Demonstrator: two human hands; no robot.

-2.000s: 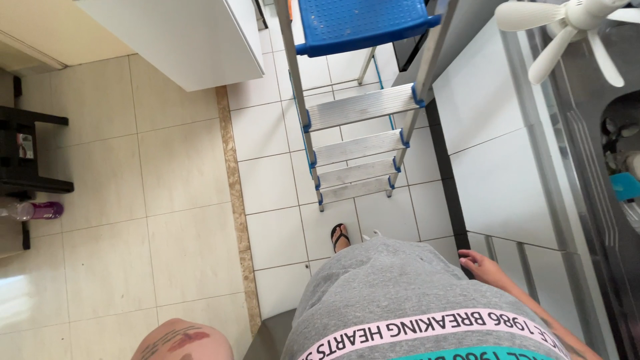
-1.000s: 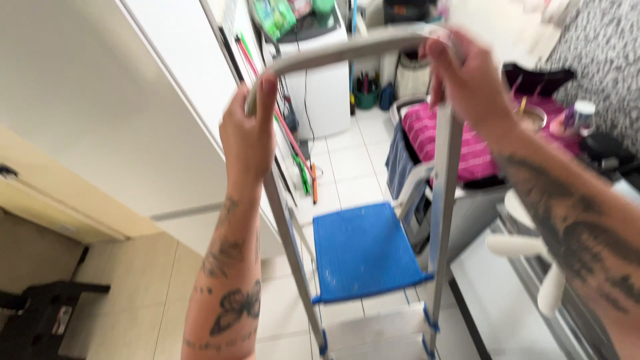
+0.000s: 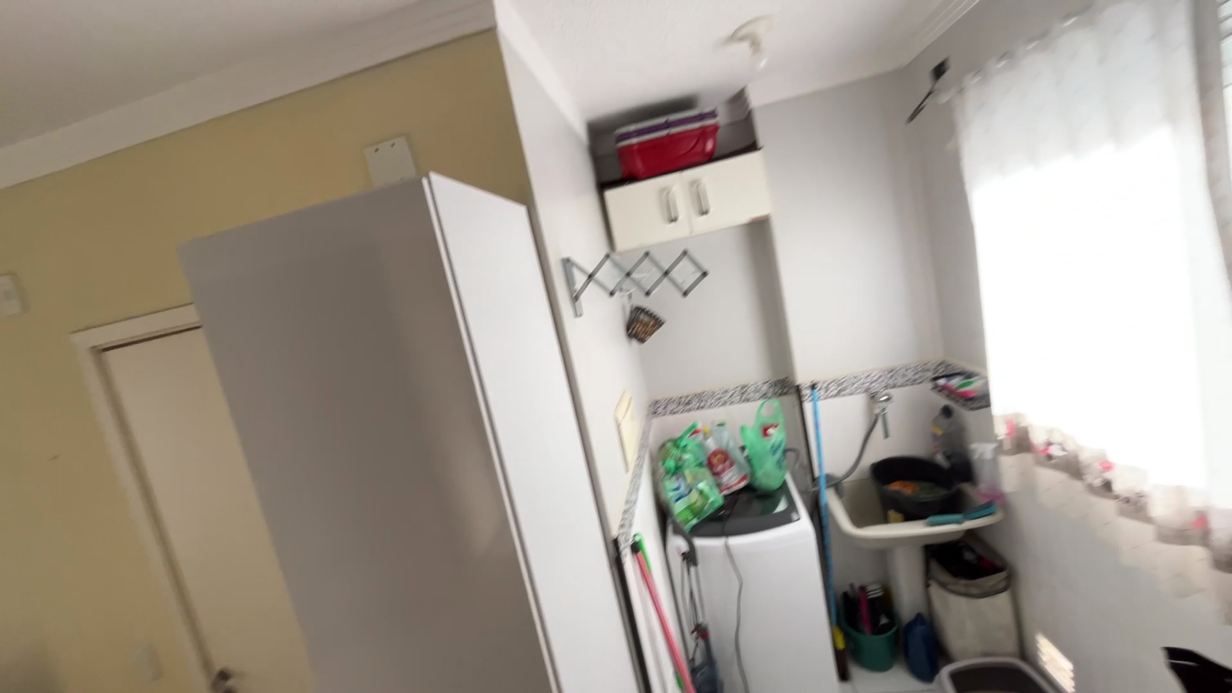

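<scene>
Neither my left hand nor my right hand shows in the head view, and the stepladder is out of sight too. A tall white cabinet (image 3: 375, 433) fills the middle left. Past its right side stands a white washing machine (image 3: 765, 597) with green plastic bags (image 3: 688, 476) and packages on its lid. A red cooler box with a purple and white lid (image 3: 667, 142) rests on a white wall cabinet (image 3: 688, 200) high up. Below that, an extending metal rack (image 3: 635, 274) is fixed to the wall, with a small basket (image 3: 644, 324) near it.
A laundry sink (image 3: 857, 520) holds a black basin (image 3: 914, 489). Beneath and beside it are a green bucket (image 3: 871, 643) and a fabric hamper (image 3: 974, 602). Broom handles (image 3: 662, 616) lean by the washer. A white curtain (image 3: 1078, 260) covers the window at right; a door (image 3: 173, 491) is at left.
The view has swung up to the walls and ceiling. Both hands, seen gripping the stepladder's top rail one second ago, have left the view, as has the ladder with its blue platform.
</scene>
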